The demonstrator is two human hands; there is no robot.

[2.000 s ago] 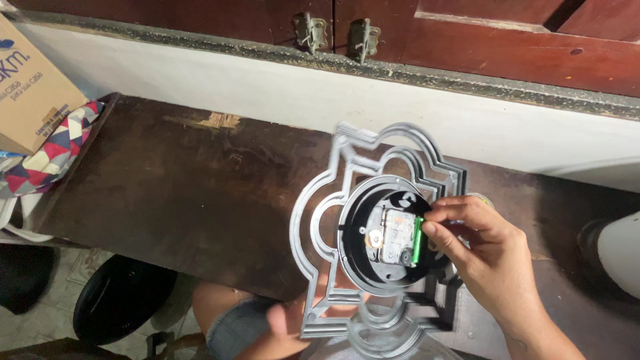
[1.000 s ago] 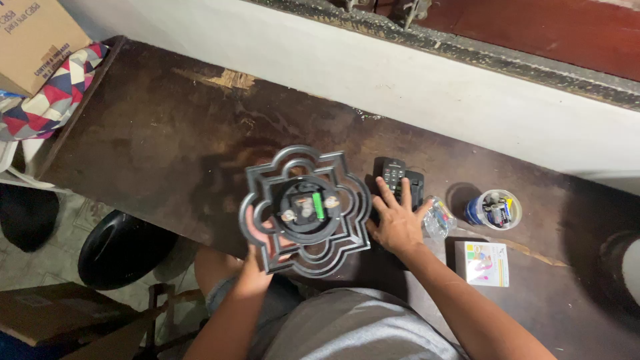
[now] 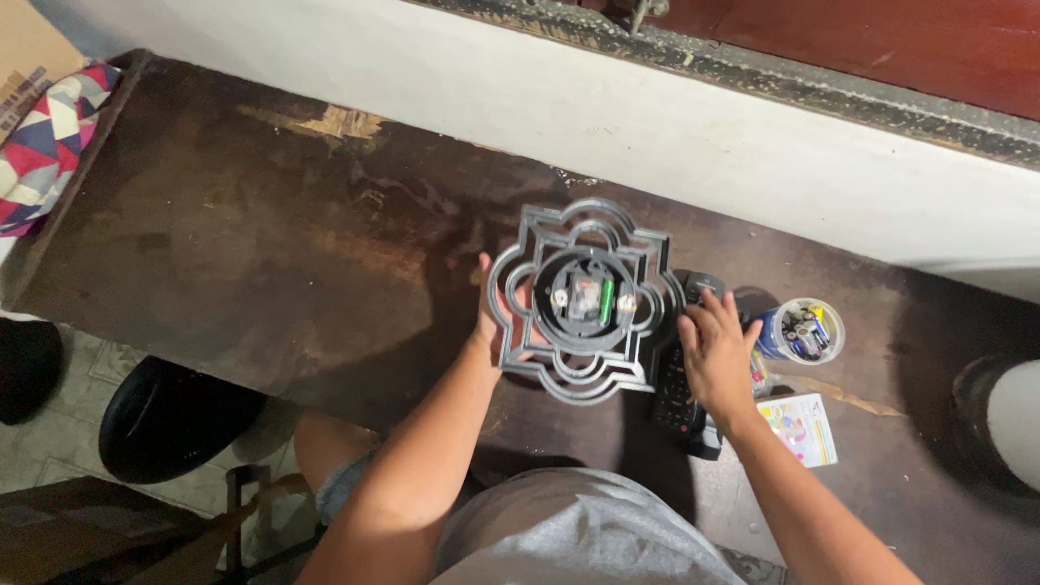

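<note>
My left hand (image 3: 492, 313) holds a grey openwork wall clock (image 3: 585, 388) from its left side and beneath, with the back of the clock facing up. A green battery (image 3: 606, 302) lies in the clock movement (image 3: 583, 296) at its centre. To the right, my right hand (image 3: 718, 349) is over black remote controls (image 3: 676, 400), fingers spread; whether it touches them cannot be told. Beside that hand stands a clear plastic tub of batteries (image 3: 804, 331). A small printed box (image 3: 800, 429) lies below the tub, near a clear plastic packet (image 3: 759, 375) partly hidden by my hand.
The dark wooden table (image 3: 211, 244) runs along a white wall (image 3: 731, 154). A cardboard box (image 3: 32, 57) and a patterned cloth (image 3: 61, 146) are at the far left. A white cylindrical object (image 3: 1016, 422) stands at the right edge. Black stools (image 3: 175, 422) are below the table's left side.
My right hand was at the green battery two seconds ago and has moved off to the remote controls. The clock is lower and farther from the camera than in the oldest frame. The view has shifted.
</note>
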